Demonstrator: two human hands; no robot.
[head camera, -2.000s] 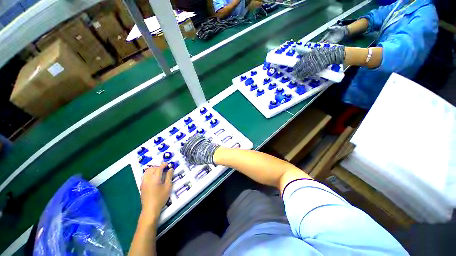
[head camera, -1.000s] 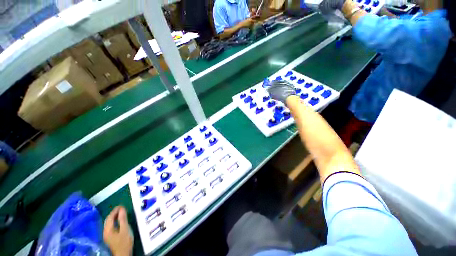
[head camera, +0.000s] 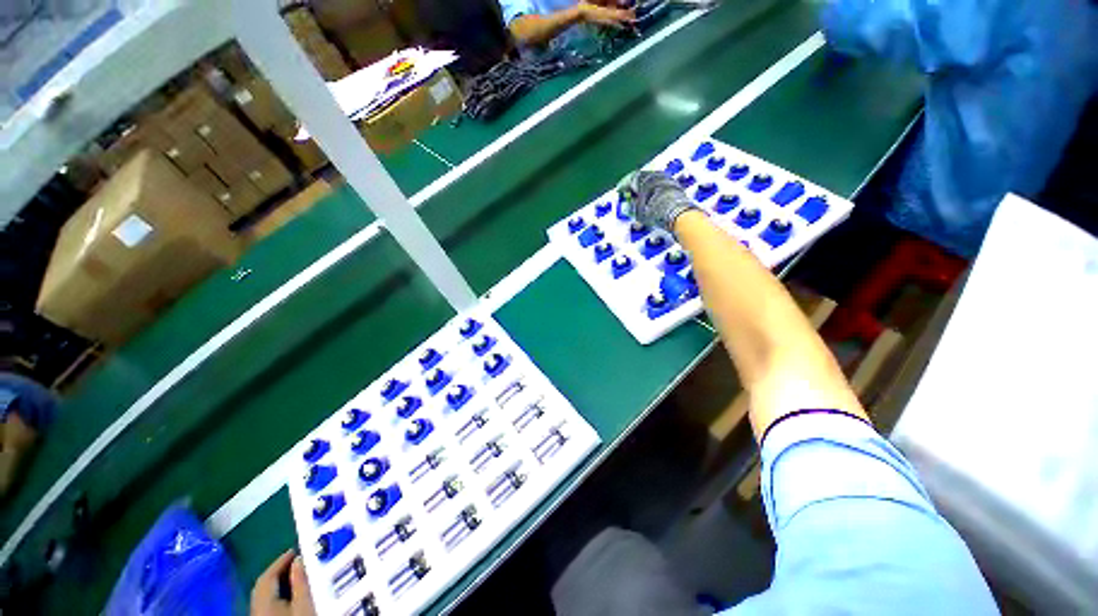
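Observation:
The near white foam tray (head camera: 576, 436) lies in front of me. Blue fitted units (head camera: 417, 430) fill its far and left pockets, and bare silver motors (head camera: 461, 525) lie in the near pockets. My left hand (head camera: 282, 590), bare, is at the tray's lower left edge, cut off by the picture's bottom; its grip is unclear. My right hand (head camera: 656, 200), in a striped grey glove, is over the far left part of the second foam tray (head camera: 617, 303), fingers curled at a blue unit. The fingers hide whether it is gripped. This tray holds mostly blue units.
A bag of blue parts (head camera: 175, 572) is at the lower left. A white post (head camera: 349, 157) stands beyond the near tray. The green conveyor (head camera: 361, 289) runs behind. A worker in blue (head camera: 999, 108) is at the upper right, above a white stack (head camera: 1023, 397). Cartons (head camera: 133, 247) stand far left.
My right hand has left the near tray for the second tray and moved slightly toward its far left corner. My left hand moved from the near tray's pockets to its left edge. The other worker's lifted tray has left view.

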